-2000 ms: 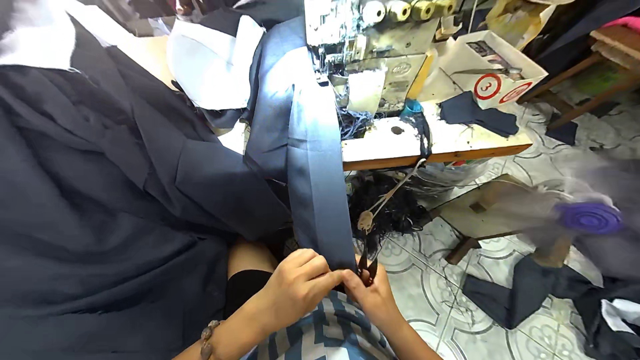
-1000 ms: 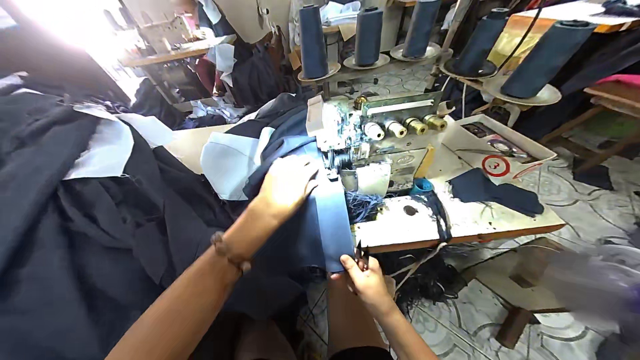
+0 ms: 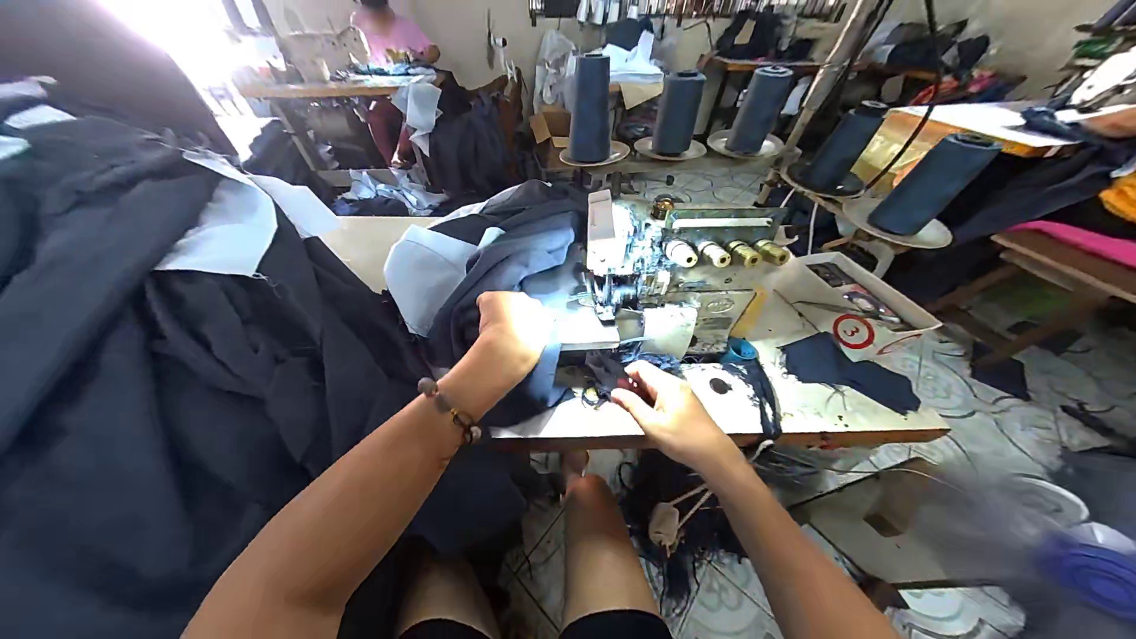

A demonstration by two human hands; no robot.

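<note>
An overlock sewing machine [image 3: 621, 257] with several tension dials stands on a light table. My left hand [image 3: 515, 328], with a beaded bracelet at the wrist, lies on dark blue fabric [image 3: 484, 284] just left of the presser foot, its fingers partly lost in glare. At the table's front part, my right hand [image 3: 657, 404] has its thumb and fingers around small dark scissors [image 3: 612, 382], which are partly hidden among threads. White cloth pieces [image 3: 426, 275] lie beside the dark fabric. A large heap of dark fabric [image 3: 231, 399] fills the left side.
Several dark thread cones [image 3: 591, 111] stand behind the machine. A white box [image 3: 874, 293] with tools and a dark scrap [image 3: 848, 371] lie on the table [image 3: 799, 426] at right. A blurred fan [image 3: 1092, 568] stands at lower right. Another person [image 3: 390, 35] sits at a far table.
My left hand has moved back onto the fabric beside the presser foot. My right hand has let go of the dark blue strip's end and moved to the tabletop. The view has tilted up.
</note>
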